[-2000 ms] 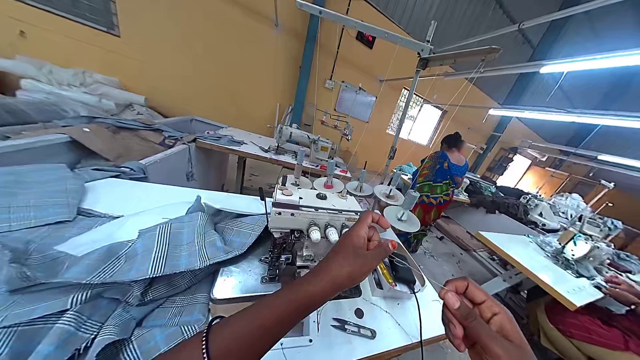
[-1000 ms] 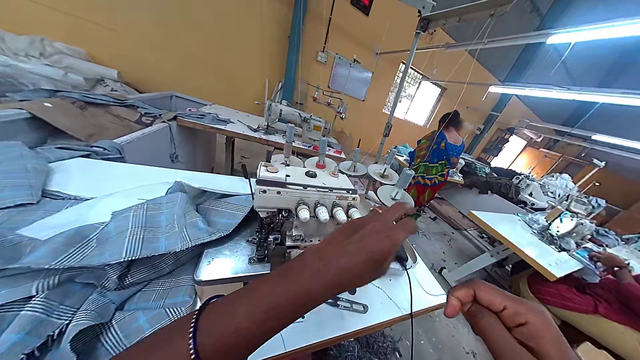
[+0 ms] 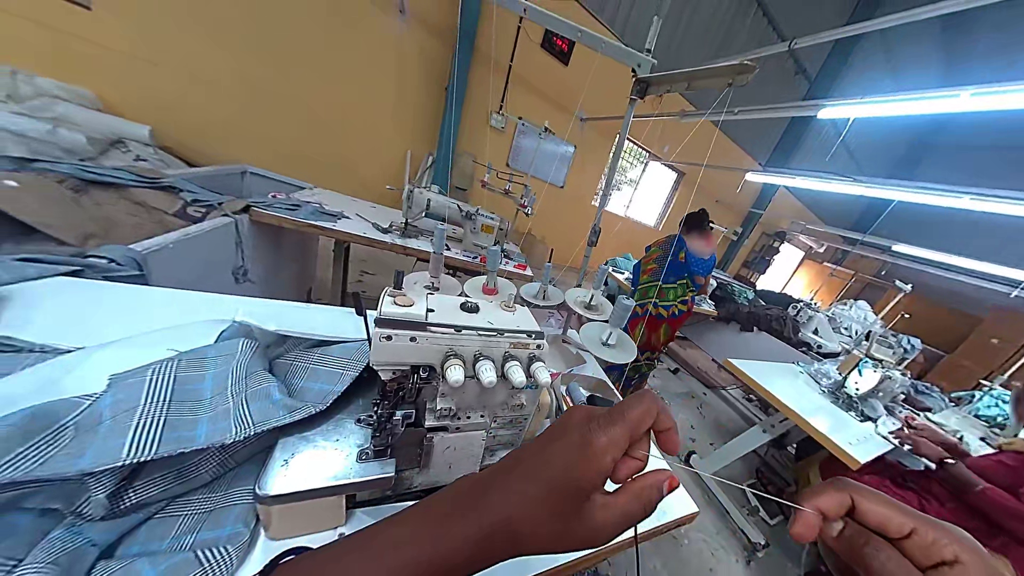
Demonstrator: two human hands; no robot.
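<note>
A pale thread (image 3: 732, 482) is stretched between my two hands, over the right edge of the sewing table. My left hand (image 3: 592, 472) pinches one end, in front of the white overlock sewing machine (image 3: 460, 344). At the lower right, my right hand (image 3: 888, 532) holds the other end between thumb and forefinger. Cones of thread (image 3: 619, 312) stand on round holders behind the machine. Checked grey-blue fabric (image 3: 184, 408) lies left of the machine, partly beside its metal plate (image 3: 328, 460).
Another sewing machine (image 3: 456, 216) stands on a table behind. A person (image 3: 668, 280) in patterned clothing stands beyond the thread cones. At the right, another person's hands (image 3: 928, 440) are near a white table (image 3: 816, 408) with a machine. A thread stand pole (image 3: 612, 176) rises behind the overlocker.
My hands have moved apart and back since two seconds ago, and the thread now shows taut between them. The small thread snips seen earlier on the table are no longer visible.
</note>
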